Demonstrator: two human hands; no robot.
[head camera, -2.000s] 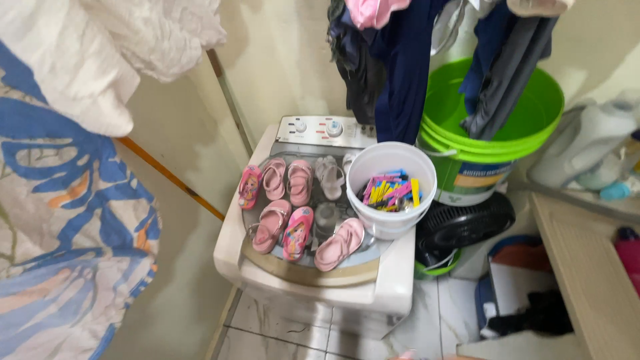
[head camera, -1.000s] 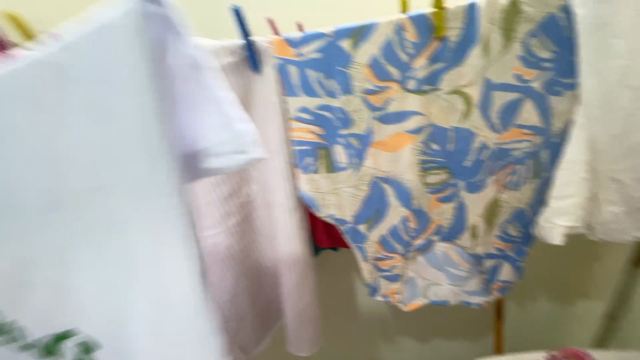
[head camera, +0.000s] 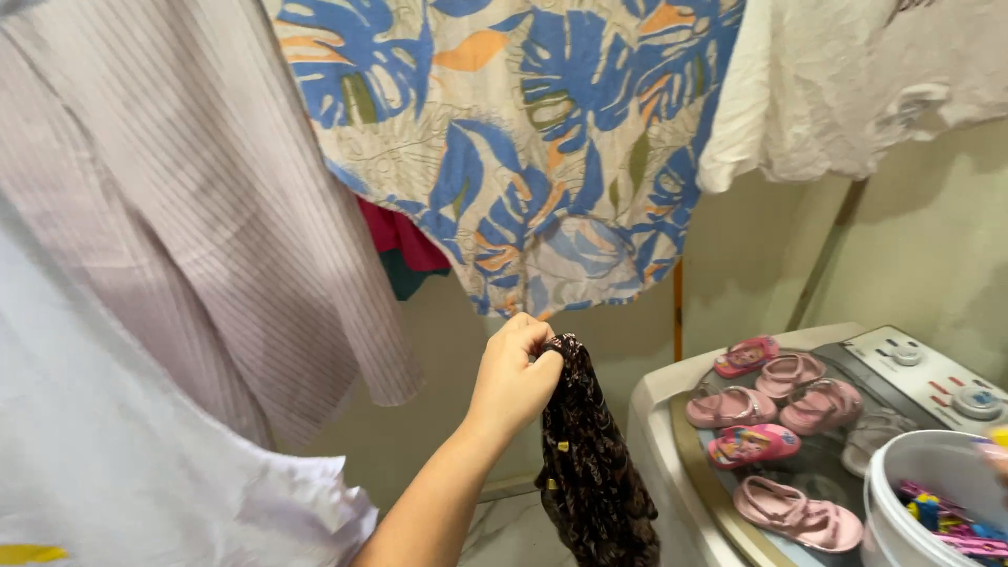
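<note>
My left hand grips the upper end of a dark patterned garment, which hangs down below the fist. It is just under the hem of a hanging garment with blue and orange leaf print. At the right edge, over the rim of a white plastic bucket, a blurred bit of my right hand shows beside something yellow; its grasp cannot be made out. Colourful clothespins lie in the bucket.
Children's pink sandals and pink slippers stand on a top-loading washing machine. A ribbed pale garment and a white one hang at left; a cream garment hangs upper right.
The view has swung a lot. My left hand now shows with the dark garment in it; neither was visible in the earlier frames.
</note>
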